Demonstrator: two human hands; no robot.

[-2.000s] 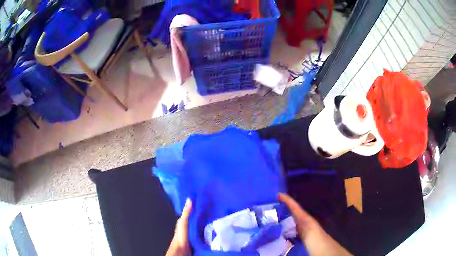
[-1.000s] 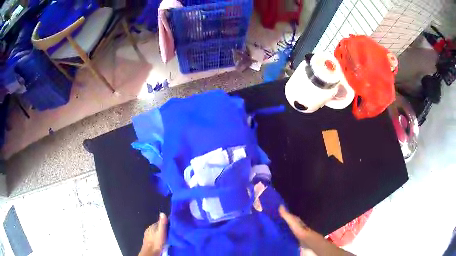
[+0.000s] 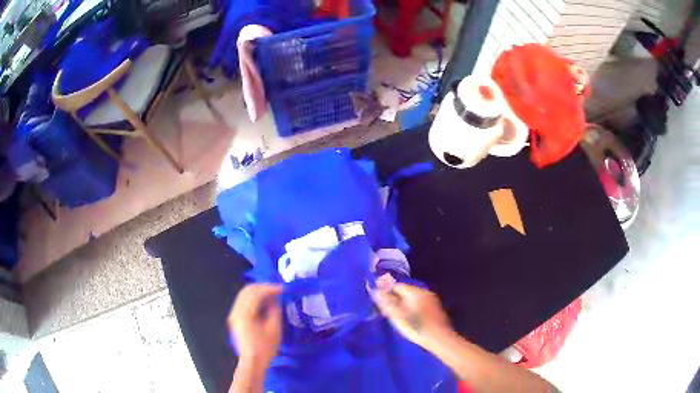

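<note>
A stack of blue fabric panels (image 3: 307, 196) lies on the black table (image 3: 460, 261) in front of me. Small pale lilac pieces (image 3: 311, 252) lie on top of it, with a small blue piece (image 3: 345, 265) over them. My left hand (image 3: 257, 318) is at the left edge of the stack, fingers bent; I cannot tell if it holds cloth. My right hand (image 3: 411, 307) is at the right side of the small pieces, thumb and fingertips at the edge of the small blue piece. Whether they grip it is unclear.
A cream jug (image 3: 468, 130) and a red plastic bag (image 3: 541, 100) stand at the table's back right. A tan notched scrap (image 3: 506, 211) lies in front of them. Beyond the table are a blue crate (image 3: 315, 77), a wooden-armed chair (image 3: 130, 92) and a tiled pillar (image 3: 529, 31).
Both hands have moved up and inward from the stack's lower sides to the small pieces. Earlier the stack moved nearer to me in view. The camera view has shifted slightly.
</note>
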